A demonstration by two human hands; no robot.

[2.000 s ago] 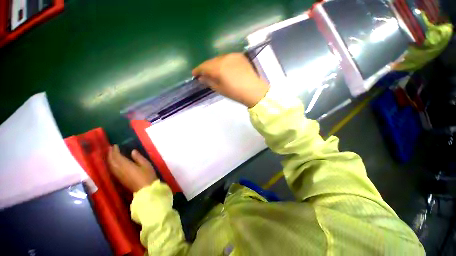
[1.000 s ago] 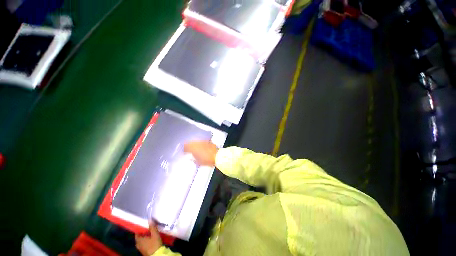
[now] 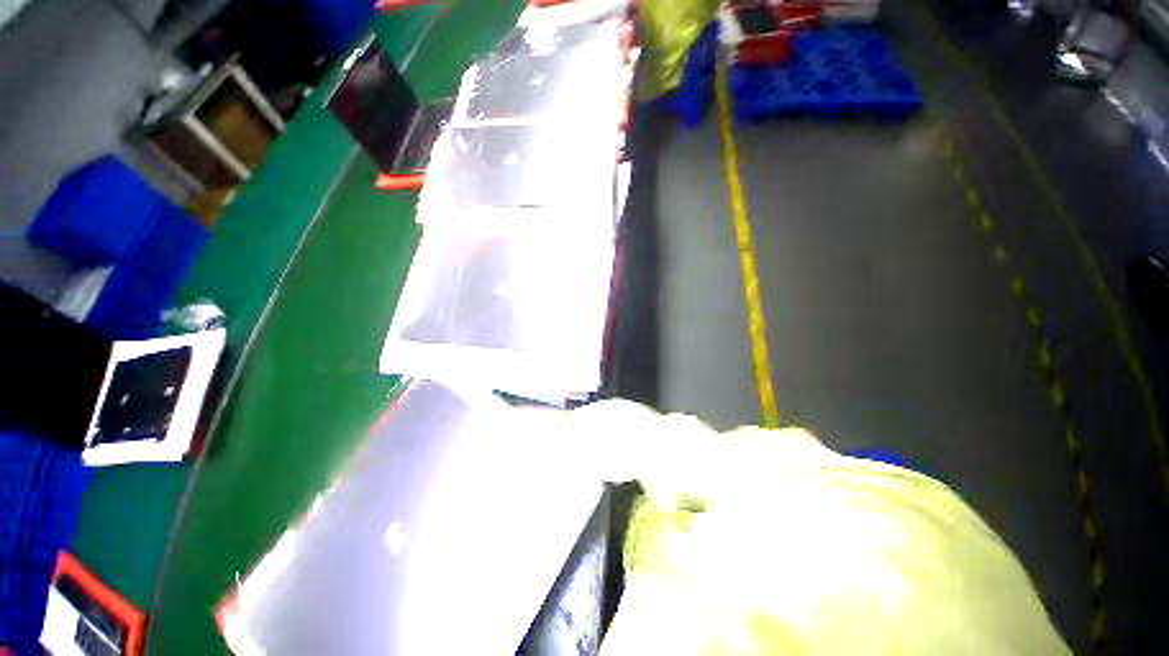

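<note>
A closed laptop (image 3: 346, 538) with a grey lid and a small pale logo lies on a red foam tray (image 3: 231, 613) nearest in front of me, at the bottom centre-left. Strong glare washes out its right part. My right sleeve (image 3: 641, 442) reaches to its far right edge, but glare hides my right hand. My left hand is not in view.
A row of covered laptops (image 3: 494, 282) runs up the green bench (image 3: 301, 372) beyond. An open laptop (image 3: 385, 115) stands farther back. Another laptop (image 3: 139, 400) lies across the bench. A blue pallet (image 3: 827, 77) sits on the floor, and a yellow sleeve (image 3: 673, 45) shows ahead.
The view has swung so the laptop row runs straight ahead. The near laptop appears closer and larger at the bottom. My left hand has left the picture, and my right hand is lost in glare.
</note>
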